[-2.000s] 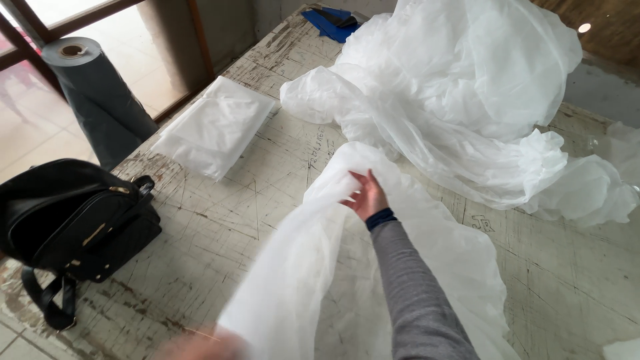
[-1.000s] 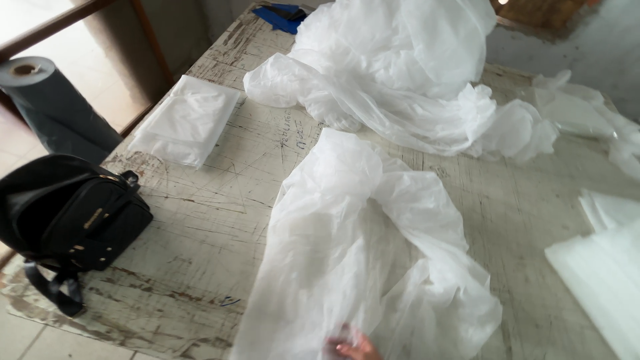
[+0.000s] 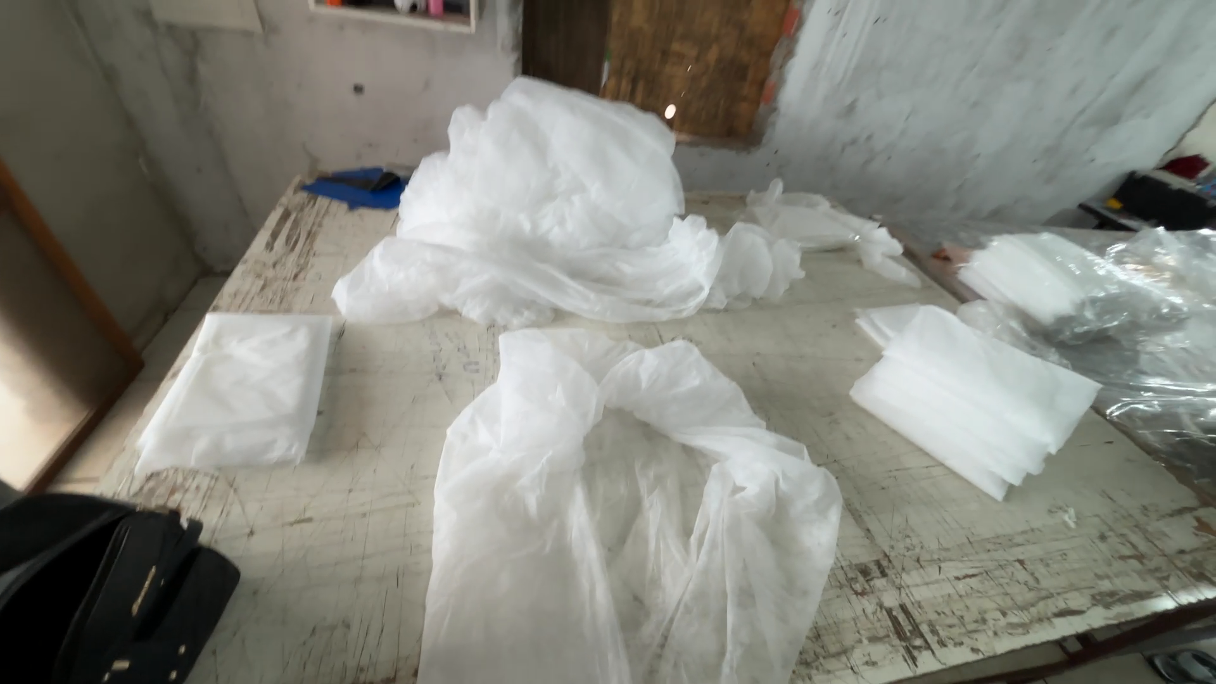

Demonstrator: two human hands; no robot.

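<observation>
Neither of my hands shows in the head view now. A sheer white sheet of thin fabric or film (image 3: 513, 532) lies loosely spread at the front middle of the worn table (image 3: 380, 532), its lower end running out of view. Behind it rises a large crumpled heap of the same sort of white material (image 3: 560, 190). A folded white piece (image 3: 252, 389) lies flat at the left. To the right rests a stack of folded white sheets (image 3: 969, 389), set at a slant.
A black bag (image 3: 123, 589) stands open at the lower left. Blue material (image 3: 356, 188) lies at the far left corner. Clear plastic bags with white contents (image 3: 1064, 275) fill the right side, and a thin crumpled white piece (image 3: 817, 223) lies at the back right.
Two seconds ago a hand held the top of the spread sheet; one second ago a hand was at its lower part. Now no hand is visible. The view has swung right and up.
</observation>
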